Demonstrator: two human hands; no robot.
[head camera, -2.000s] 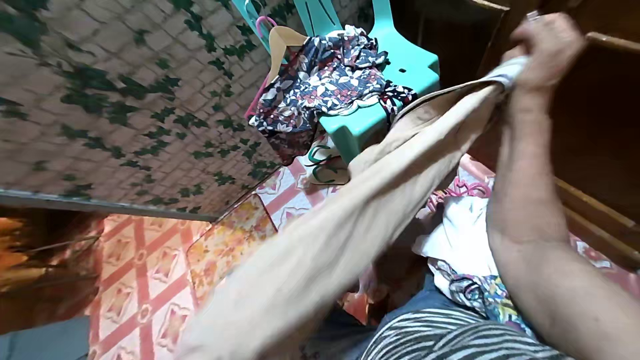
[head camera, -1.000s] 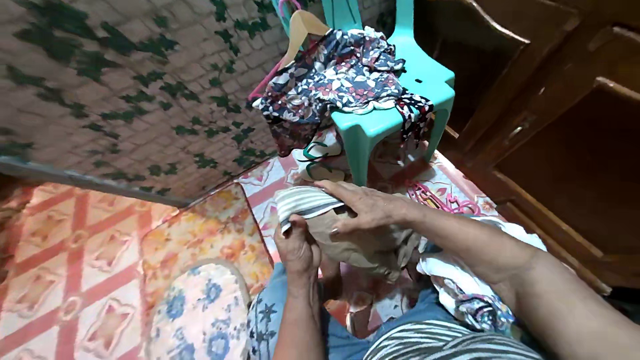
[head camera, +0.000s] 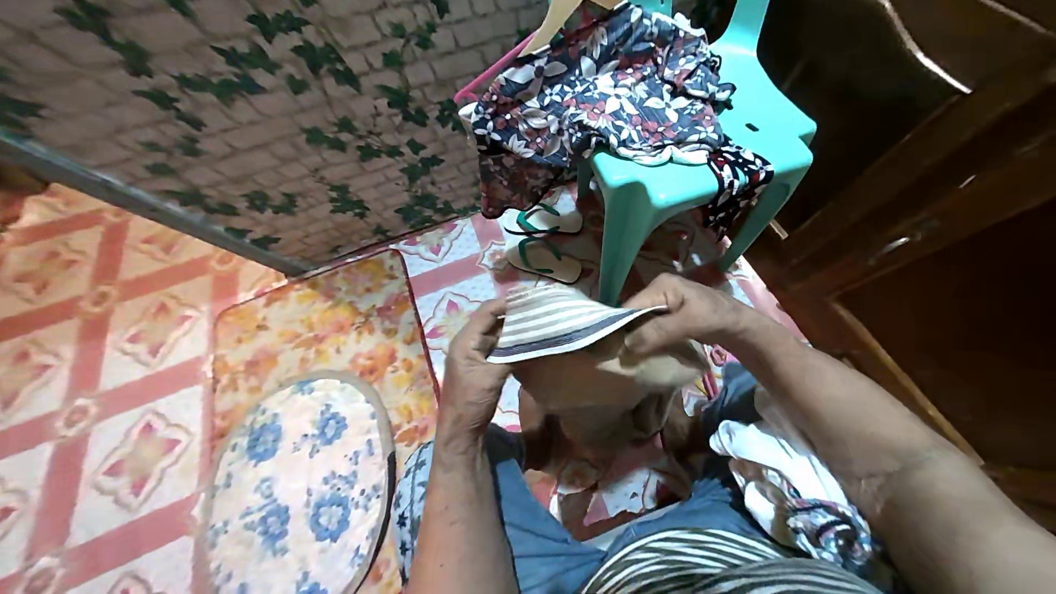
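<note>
A tan cloth garment (head camera: 610, 384) with a striped band (head camera: 561, 322) hangs between my two hands above my lap. My left hand (head camera: 478, 355) grips the left end of the band, thumb and fingers on its edge. The right end is pinched in my right hand (head camera: 681, 318), whose fingers also touch the tan cloth. The lower part of the garment falls in folds between my knees. Beside my right thigh lies a bundle of white and patterned cloth (head camera: 792, 495).
Ahead stands a turquoise plastic chair (head camera: 660, 190) bearing a floral garment (head camera: 602, 99) and a wooden hanger (head camera: 549, 29). Flip-flops (head camera: 544, 239) lie beside it. An oval floral mat (head camera: 301, 487) is at left, a brick-patterned wall (head camera: 330, 107) behind, dark wooden furniture (head camera: 932, 247) at right.
Two seconds ago my right hand held the tan garment stretched out, high at the right. It is now gathered low between both hands. Since one second ago, my right hand has moved to the band's right end.
</note>
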